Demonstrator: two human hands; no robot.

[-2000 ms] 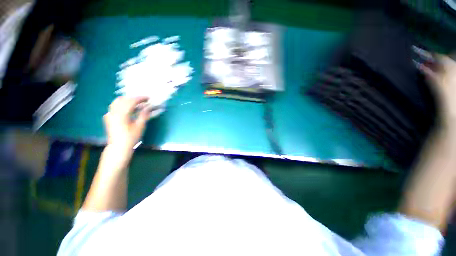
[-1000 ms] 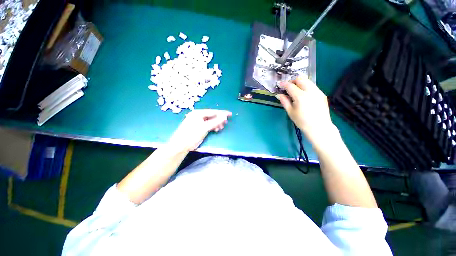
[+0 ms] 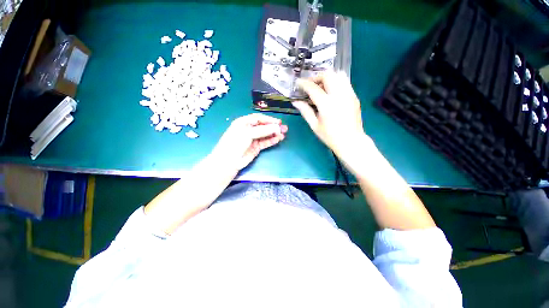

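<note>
A loose pile of small white plastic parts [image 3: 183,85] lies on the green mat, left of centre. The bench fixture [image 3: 280,36], a dark box with a silvery metal top, stands at the top centre with a metal arm over it. My right hand [image 3: 334,108] is at the front of the fixture, its fingertips at the middle of the metal top; what they touch is hidden. My left hand [image 3: 244,139] is above the mat between pile and fixture, thumb and fingertips close together. I cannot tell if it holds a part.
Stacked black trays [image 3: 457,90] stand at the right, with white parts in the top one. White strips [image 3: 53,126] and a cardboard box [image 3: 73,63] with clear plastic lie at the left beside a black bin [image 3: 18,78]. A black cord [image 3: 342,174] hangs over the bench edge.
From two seconds to one second ago, my right hand came from the trays to the fixture and my left hand left the pile. Since then the view has shifted and my hands are closer together.
</note>
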